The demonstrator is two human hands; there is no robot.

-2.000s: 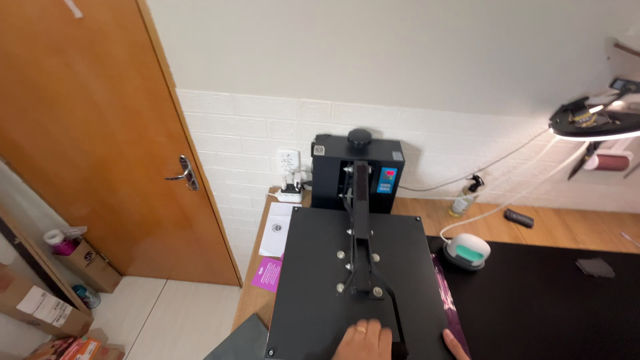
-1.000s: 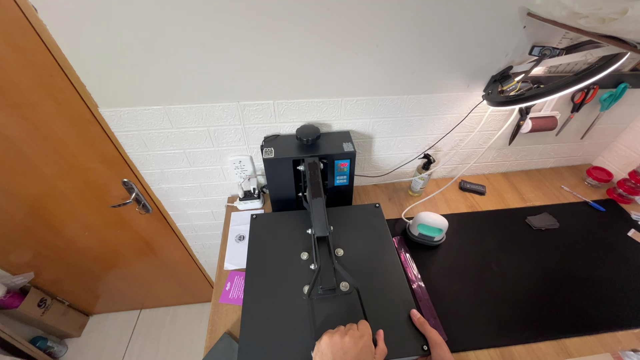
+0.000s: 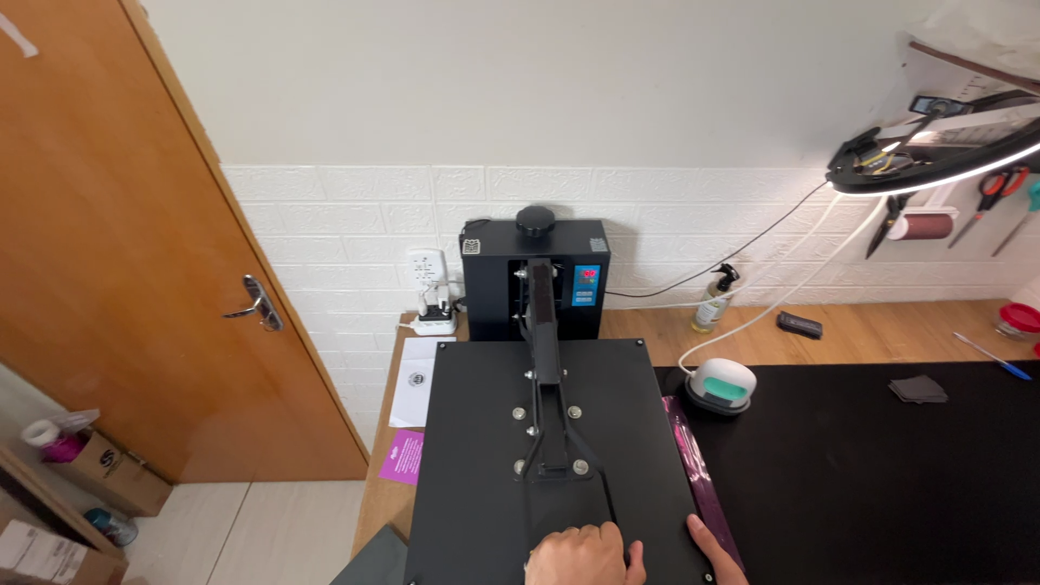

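Note:
A black heat press stands on the wooden table, its wide upper plate lying flat in front of the control box with a lit display. At the bottom centre my left hand is closed around the press's lever handle. My right hand rests at the plate's right edge near the front corner, its thumb or finger against the edge; the rest is cut off by the frame. A shiny purple strip of film shows along the plate's right side. What lies under the plate is hidden.
A small white and green hand press sits on the black mat. Behind are a spray bottle, cables and a ring light. Left of the press lie a white paper and a purple card. A wooden door stands left.
The view shifts between frames. My left hand stays on the handle and my right hand stays by the plate's right edge; nothing else has plainly moved.

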